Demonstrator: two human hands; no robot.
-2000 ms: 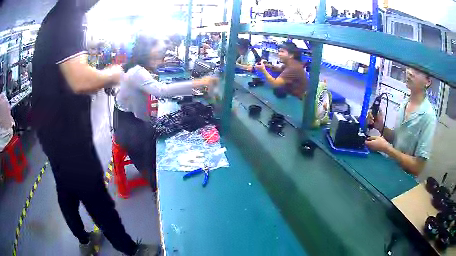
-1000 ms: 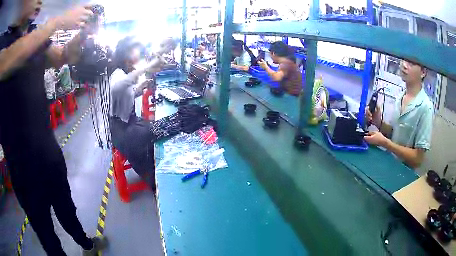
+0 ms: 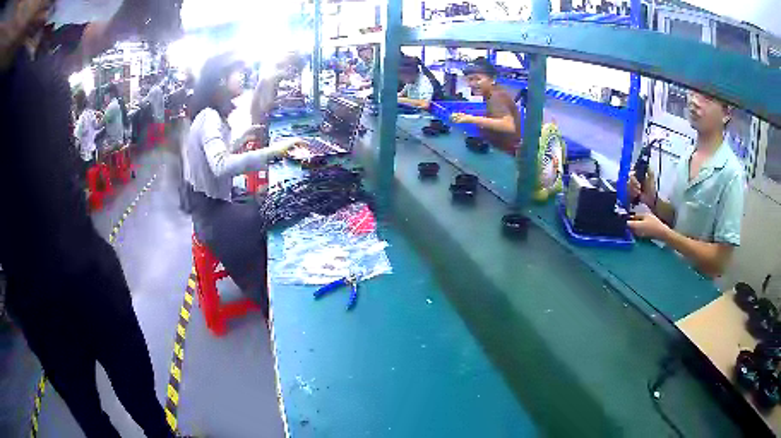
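Neither of my hands is in view. On the green bench nearest me lie blue-handled cutters (image 3: 339,291), open, beside a crinkled clear plastic bag (image 3: 321,254) with a reddish patch. A black tangled cable bundle (image 3: 312,195) lies just behind the bag. On the green belt (image 3: 479,274) stand several round black housings, one at the near end of the row (image 3: 515,225). A thin black cord (image 3: 659,389) with a small pale spot lies on the belt at the lower right.
Green posts and a rail (image 3: 537,111) cross the bench. Opposite, a person holds a dark tool beside a dark box (image 3: 595,205) in a blue tray. A tan board (image 3: 728,329) bears black housings. At left are a standing person, a seated person at a laptop (image 3: 330,133) and a red stool (image 3: 218,291).
The standing person at left has moved closer to the left edge, and the hanging cables are gone from there. The seated person's arm has lowered to the laptop. The housings have shifted slightly along the belt.
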